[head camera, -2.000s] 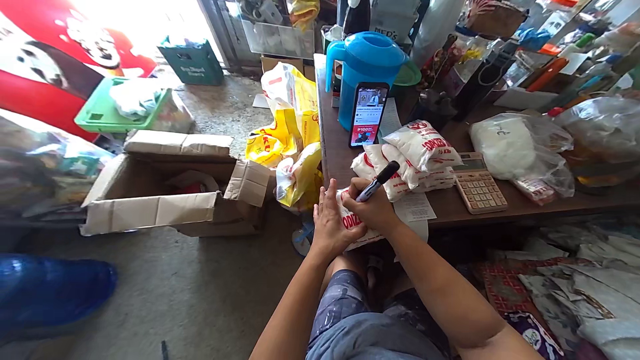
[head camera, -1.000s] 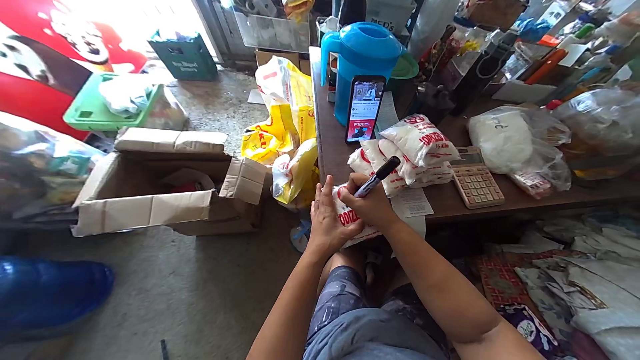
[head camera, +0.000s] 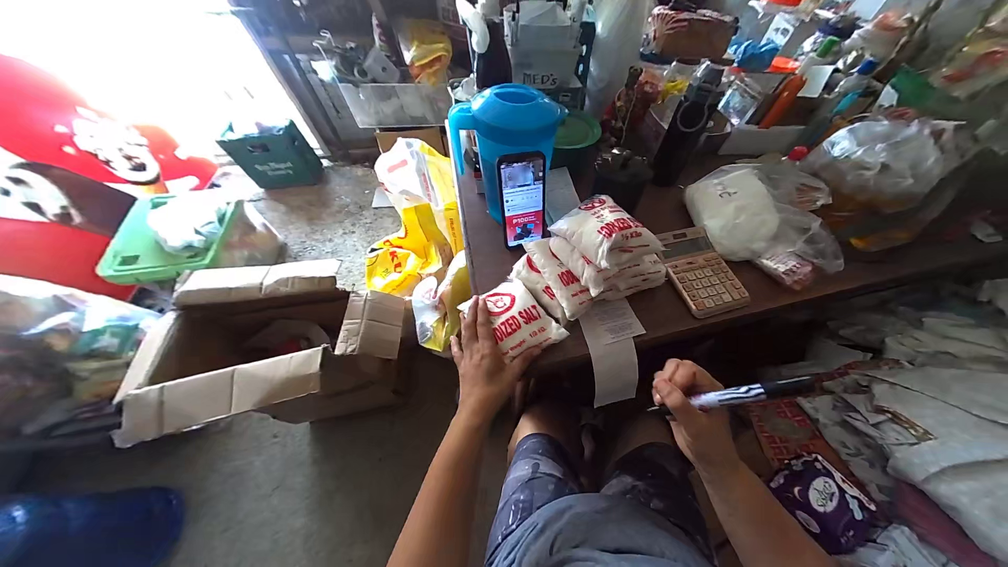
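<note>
My left hand (head camera: 482, 364) lies with spread fingers on the left side of a plastic pack of iodized salt (head camera: 520, 319) at the table's near left corner. My right hand (head camera: 693, 405) is closed around a marker pen (head camera: 752, 392), off the table's front edge and right of the pack. More salt packs (head camera: 602, 236) are piled just behind that pack, some leaning on each other. A long paper receipt (head camera: 614, 362) hangs over the edge between my hands. A calculator (head camera: 702, 276) lies right of the pile. A smartphone (head camera: 522, 201) stands upright against a blue plastic pitcher (head camera: 512, 118).
An open cardboard box (head camera: 220, 386) stands on the floor at left, with yellow plastic bags (head camera: 409, 260) between it and the table (head camera: 492, 264). Clear plastic bags (head camera: 740, 209) with contents lie at the table's right. Sacks and a purple package (head camera: 823, 504) are at lower right.
My right hand has moved right, away from the salt pack, with the marker still in it. My left hand remains on the pack, whose printed front now shows more fully.
</note>
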